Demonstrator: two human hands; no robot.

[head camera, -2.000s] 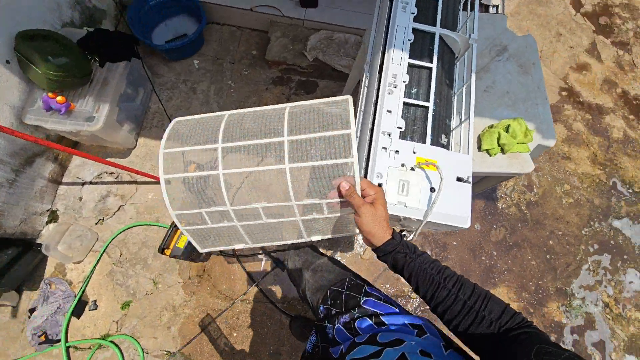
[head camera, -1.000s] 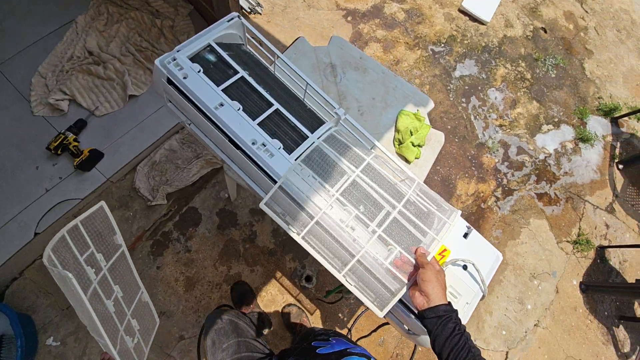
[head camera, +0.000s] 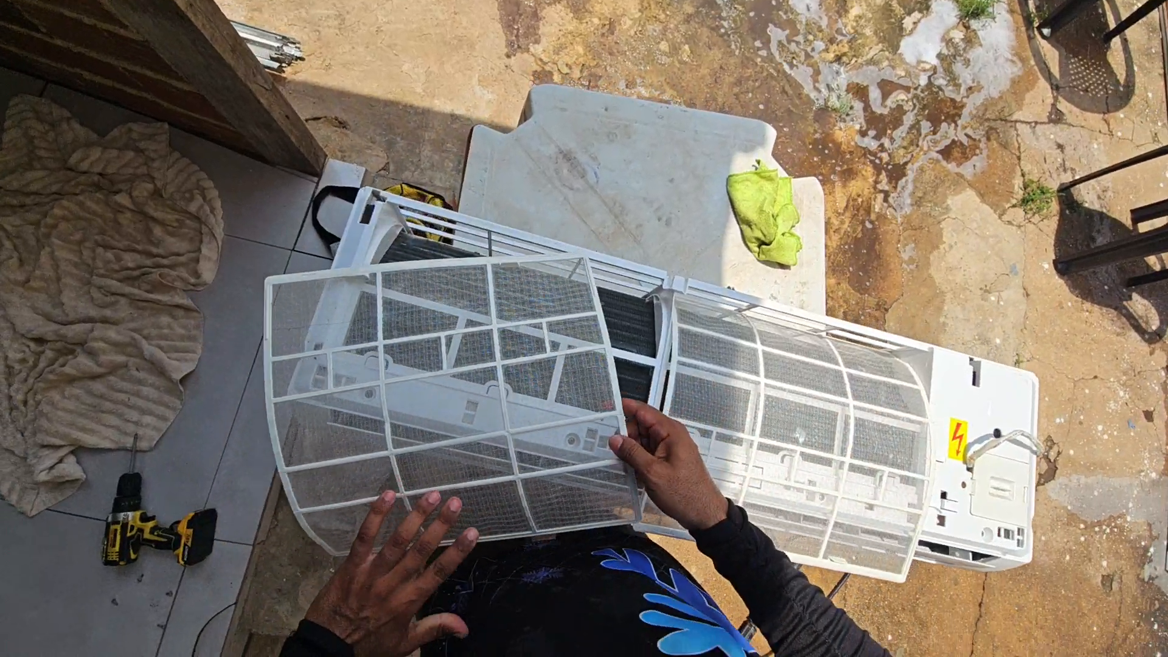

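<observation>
My right hand [head camera: 671,465] pinches the right edge of a white-framed mesh air filter [head camera: 447,392], which is tilted over the left half of an air conditioner indoor unit [head camera: 990,392]. Spread open, my left hand [head camera: 397,566] is at the filter's lower edge; whether it touches the mesh cannot be told. A second mesh filter [head camera: 803,429] lies over the right half of the unit, its lower edge past the casing. Dark fins [head camera: 630,324] show between the two filters. A yellow warning sticker and a cable are at the unit's right end.
Behind the unit stands a pale plastic table [head camera: 620,173] with a green cloth [head camera: 765,214] on it. On the tiles at left are a beige towel [head camera: 100,292] and a yellow-black cordless drill [head camera: 151,529]. A wooden post [head camera: 237,82] rises upper left; dark metal legs [head camera: 1113,246] are at right.
One filter was in my right hand over the unit's right part; it now lies there. The other, at the lower left a second ago, is now over the left half, in my right hand. The view has turned.
</observation>
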